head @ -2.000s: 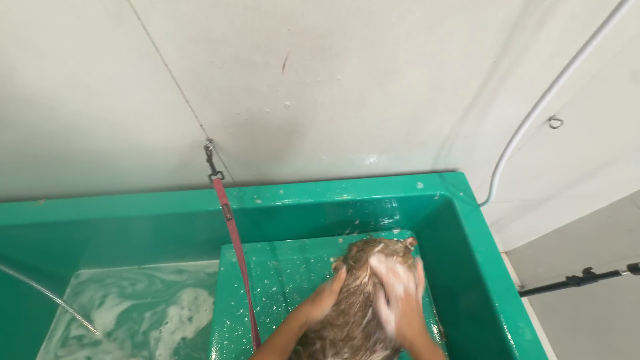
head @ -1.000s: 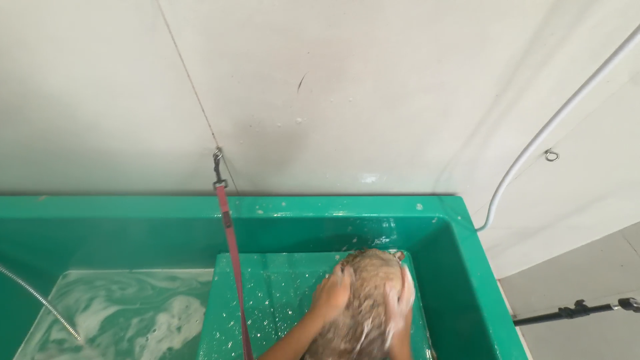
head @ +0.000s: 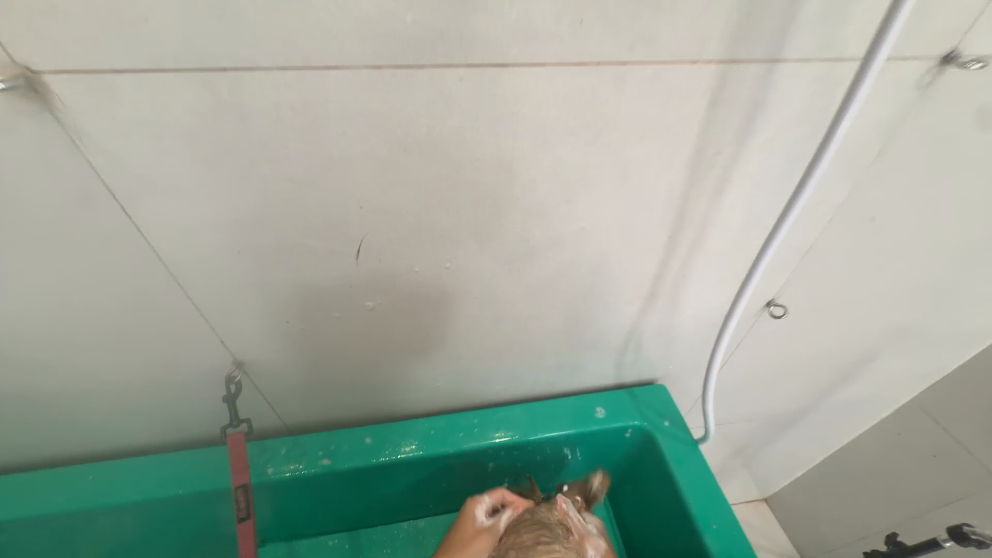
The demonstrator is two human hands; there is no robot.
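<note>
A small animal with wet brown fur, likely a dog (head: pixel 539 535), is in a green tub (head: pixel 465 434) at the bottom of the head view; its head and ears show, its body is cut off below. My left hand (head: pixel 492 515) touches the left side of its head with bent fingers. On the right side of the head lies my right hand (head: pixel 581 531), with white suds on it. To the left a red strap (head: pixel 242 492) hangs from a metal snap hook (head: pixel 233 403) on the wall.
A white hose (head: pixel 783 217) curves down the wall to the tub's right corner. Metal eye hooks (head: pixel 777 310) are fixed to the wall. A dark rod with a clamp (head: pixel 922 542) stands at the lower right. Inside the tub is a green platform (head: pixel 364 539).
The view has tilted up, so less of the tub shows. My hands have moved from the animal's back and neck to the sides of its head by the ears.
</note>
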